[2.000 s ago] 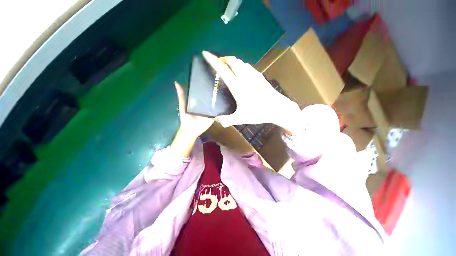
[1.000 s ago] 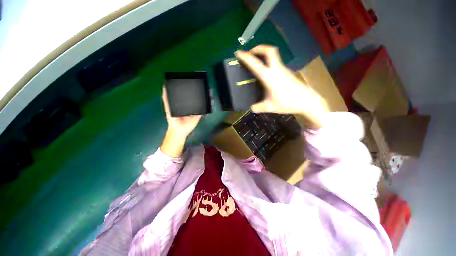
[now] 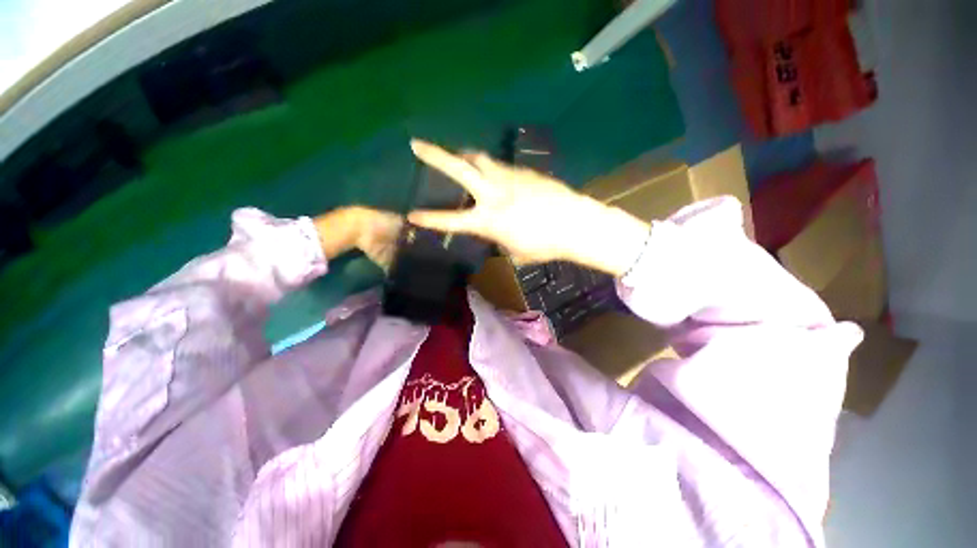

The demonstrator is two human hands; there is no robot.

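Observation:
A black gift box [image 3: 429,268] with small gold marks is between my hands, tilted and blurred, in front of my chest. My left hand [image 3: 366,232] grips its left side. My right hand [image 3: 514,209] reaches over its upper part, thumb and forefinger spread around a dark box part. I cannot tell whether lid and base are joined. A spare black box [image 3: 532,147] lies on the green surface beyond my right hand. An open brown carton [image 3: 643,203] with rows of black boxes [image 3: 568,287] stands to the right, partly hidden by my right arm.
Dark boxes [image 3: 209,80] sit spaced on the green belt [image 3: 321,134] under the white shelf [image 3: 75,75]. A pale bracket [image 3: 621,34] reaches down at the top. Red stacks [image 3: 793,70] and another open brown carton [image 3: 836,257] are at the right.
The dark open base and the lid, held apart a second ago, are now brought together. My left hand has moved lower and turned inward. The view has shifted, showing the spare box.

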